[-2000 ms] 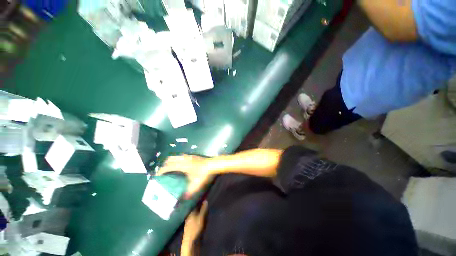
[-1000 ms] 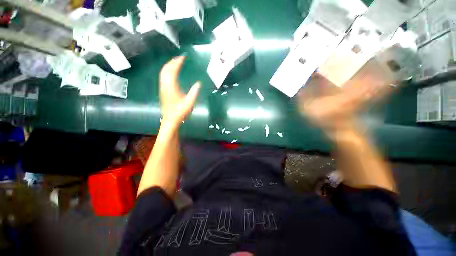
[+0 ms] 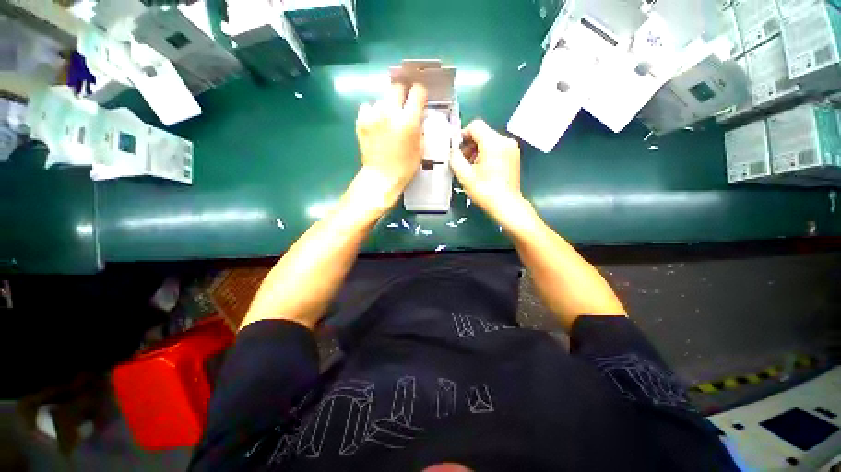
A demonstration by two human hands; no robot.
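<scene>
An open folding carton (image 3: 429, 189) stands on the green bench in front of me, between my hands. Its grey-brown lid flap is raised at the far side, and a white flap hangs toward me. A plain white piece shows inside the open box. My left hand (image 3: 392, 129) is on the carton's left side, its fingers at the base of the raised flap. My right hand (image 3: 491, 166) is at the right side, fingers curled near the edge. Its fingertips are partly hidden.
Open cartons (image 3: 152, 152) lie at the left, and more (image 3: 553, 97) at the right centre. Closed cartons (image 3: 791, 138) are stacked at far right. Small paper scraps (image 3: 422, 229) lie near the front edge of the green bench (image 3: 230, 207). A red stool (image 3: 166, 392) stands below left.
Both hands have come together at the centre carton; a second ago they were apart over the bench. The carton is now upright with its grey-brown flap raised. The co-worker has left view.
</scene>
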